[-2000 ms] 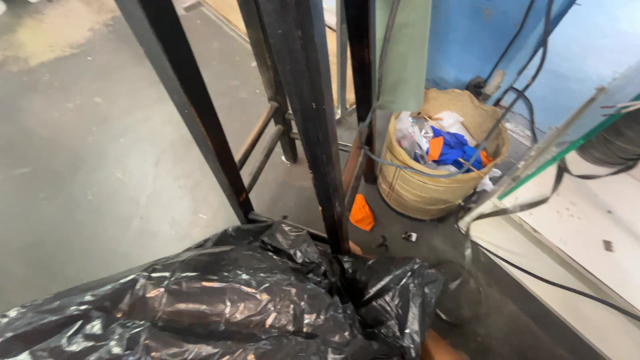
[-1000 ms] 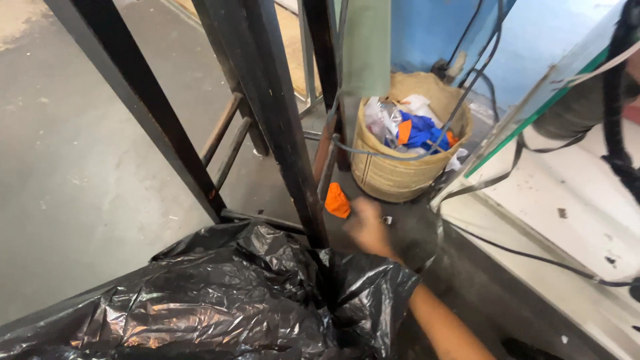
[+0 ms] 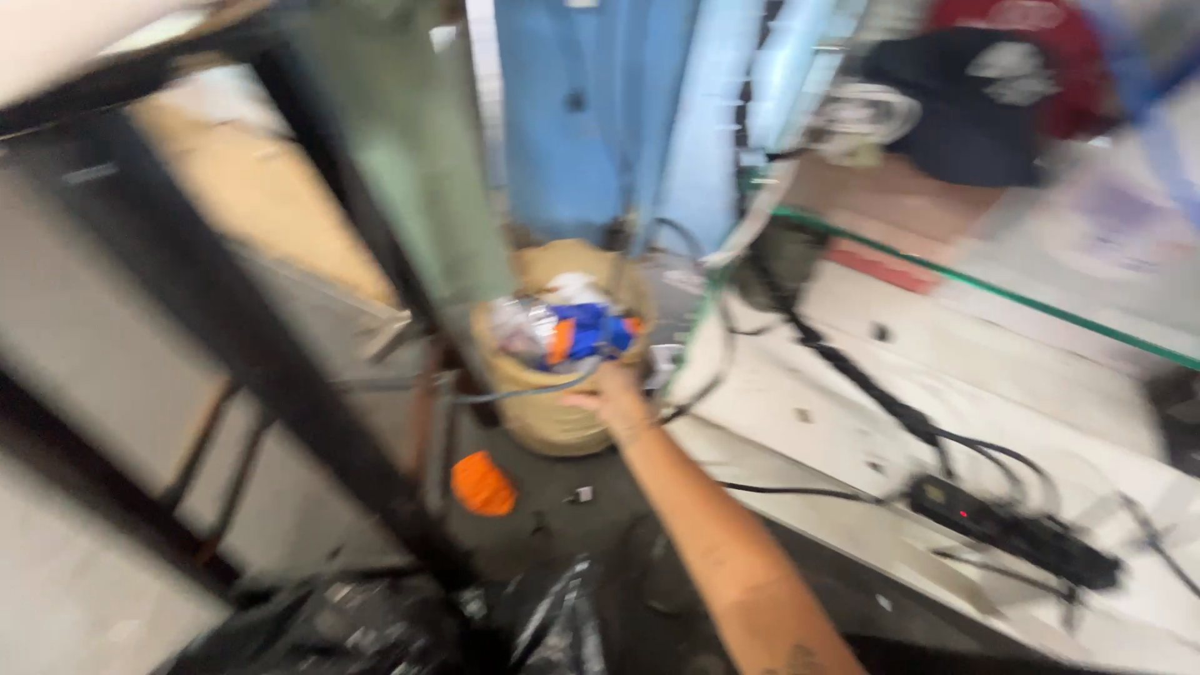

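My right hand (image 3: 607, 389) is at the front rim of a tan sack-like bin (image 3: 553, 422), beside a thin cable; blur hides whether its fingers grip the rim. Blue and orange scraps (image 3: 586, 333) and clear plastic lie in the bin. On the floor left of my forearm lies an orange scrap (image 3: 484, 484), with a small white piece (image 3: 583, 494) near it. A black plastic bag (image 3: 347, 623) spreads along the bottom edge. My left hand is not visible.
Dark stool legs (image 3: 253, 347) stand at the left. At the right, a white shelf (image 3: 806, 412) carries a black power strip (image 3: 1012, 530) and cables, below a glass shelf edge (image 3: 984, 281). Caps (image 3: 966, 103) sit at the upper right. A cable crosses before the bin.
My right hand has moved from near the orange scrap on the floor to the bin's front rim. The view has shifted, showing more of the shelves at the right.
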